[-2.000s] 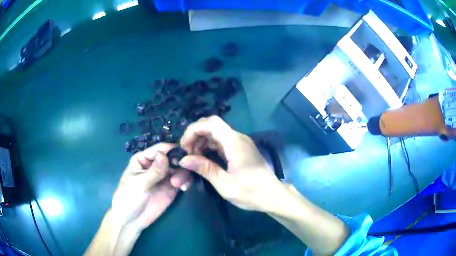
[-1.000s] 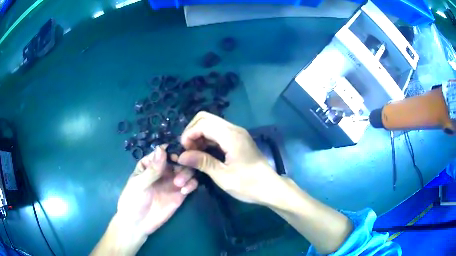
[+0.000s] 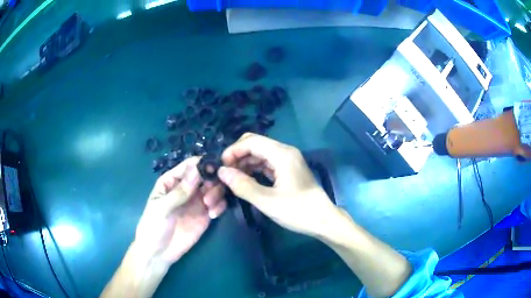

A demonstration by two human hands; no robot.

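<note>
A small black ring part (image 3: pixel 209 167) is held between the fingertips of both hands, its open centre facing me. My left hand (image 3: pixel 174 204) grips it from the left with thumb and fingers. My right hand (image 3: pixel 276 177) grips it from the right with thumb and fingertips. A loose pile of black ring parts (image 3: pixel 206 110) lies just beyond my hands. A dark frame-like fixture (image 3: pixel 326 174) lies under and beside my right hand, partly hidden by the hand and forearm.
A white and dark screw feeder (image 3: pixel 378 87) stands right of the pile. The orange electric screwdriver (image 3: pixel 480 138) points at it from the right. A dark control box (image 3: pixel 14 186) with cables is at the left edge. Blue bins (image 3: pixel 291 6) line the far side. A dark block (image 3: pixel 63 41) lies far left.
Both hands stay together at the ring part, which has turned so its opening now shows more clearly. The whole view has shifted slightly.
</note>
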